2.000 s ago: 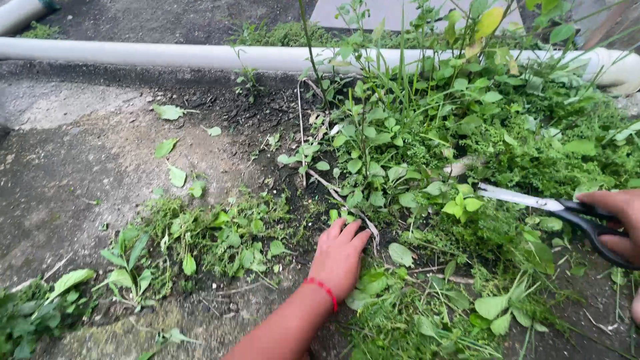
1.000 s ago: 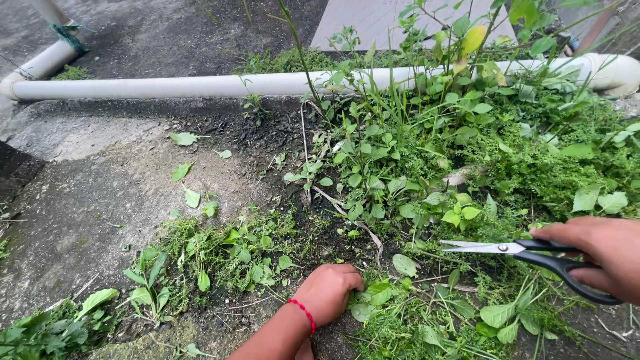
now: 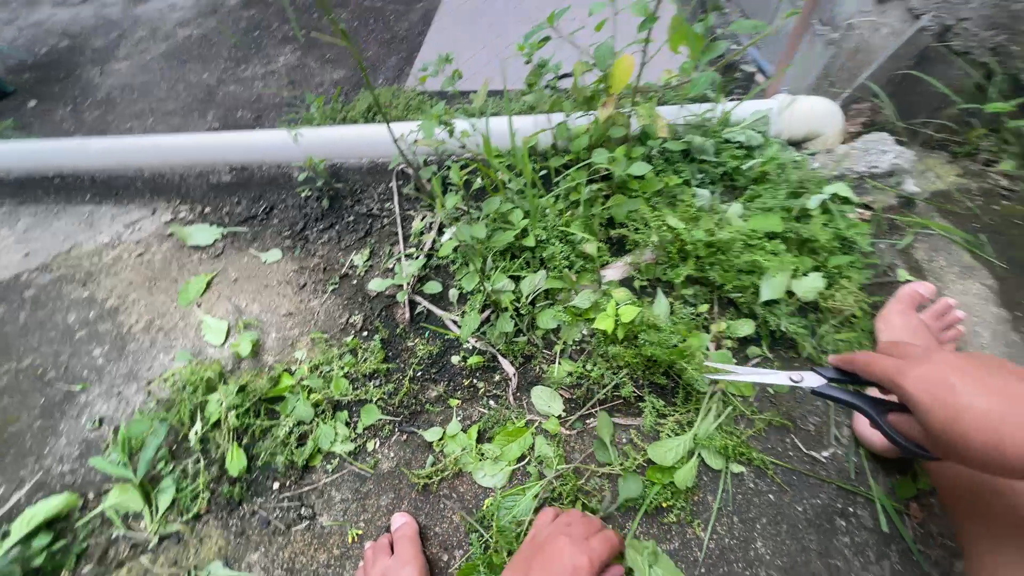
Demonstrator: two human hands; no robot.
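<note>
My right hand [image 3: 948, 404], at the right edge, holds scissors [image 3: 796, 379] by their black handles. Their metal blades point left, slightly parted, over the edge of the green weeds [image 3: 680, 232]. My left hand [image 3: 566, 546] is at the bottom centre, knuckles up and fingers curled, among loose leafy stems [image 3: 512, 512]. Its fingertips are hidden, so a grip on the stems cannot be confirmed. Dense low weeds grow between the hands and the white pipe. Uprooted or cut leaves [image 3: 492, 460] lie on the ground just above my left hand.
A white plastic pipe [image 3: 264, 148] runs across behind the weeds to an elbow [image 3: 808, 120] beside a rough stone [image 3: 872, 156]. Bare toes [image 3: 400, 548] show at the bottom, and a bare foot [image 3: 912, 320] is behind the scissors. More weeds [image 3: 272, 400] lie left on the concrete.
My left hand has moved back toward me, from the bare soil edge to the loose stems at the bottom. The scissors remain in my right hand. The view has shifted right.
</note>
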